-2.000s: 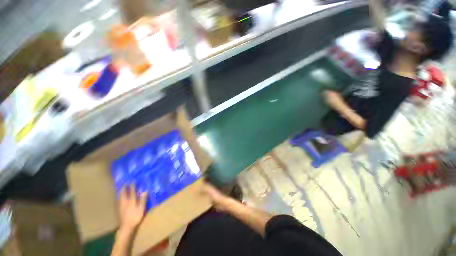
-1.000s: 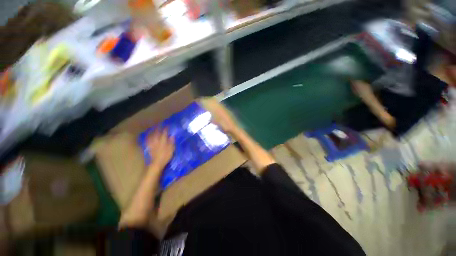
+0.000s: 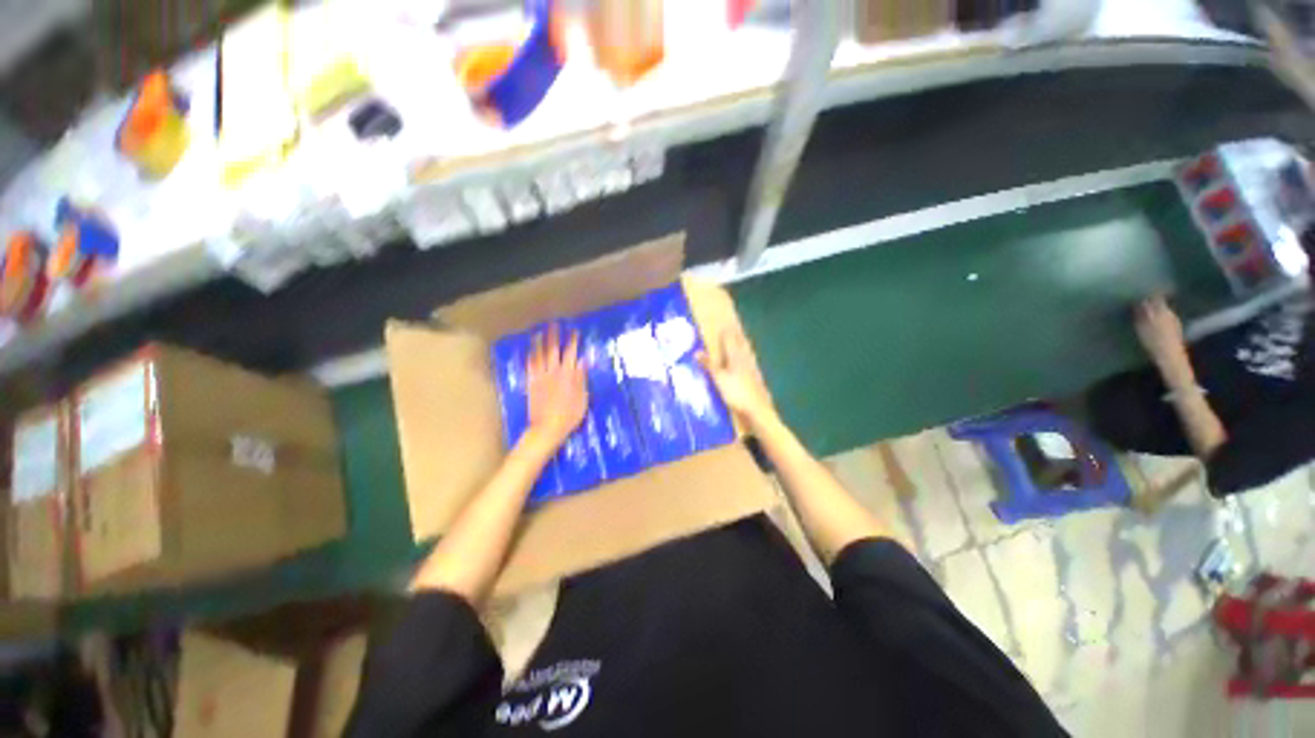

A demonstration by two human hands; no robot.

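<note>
An open shipping carton [image 3: 635, 522] lies on the green bench in front of me, its flaps folded outward. Glossy blue product boxes [image 3: 623, 418] fill it in tight rows. My left hand [image 3: 557, 384] lies flat with spread fingers on top of the blue boxes at the left. My right hand [image 3: 736, 378] is at the carton's right side, over the right flap, with its fingertips near the edge of the blue boxes. Whether its fingers grip the flap is hard to tell.
Closed cartons [image 3: 245, 469] with white labels stand on the bench at left. A white shelf [image 3: 476, 150] with orange and blue dispensers runs above. At right are a coworker's arm [image 3: 1185, 378], white product boxes [image 3: 1237, 216], a blue stool [image 3: 1046, 464] and a red stool [image 3: 1272, 634].
The view has turned, so the carton appears more level and further right. My left hand still rests on the blue boxes. My right hand has moved from the far right corner down the right side.
</note>
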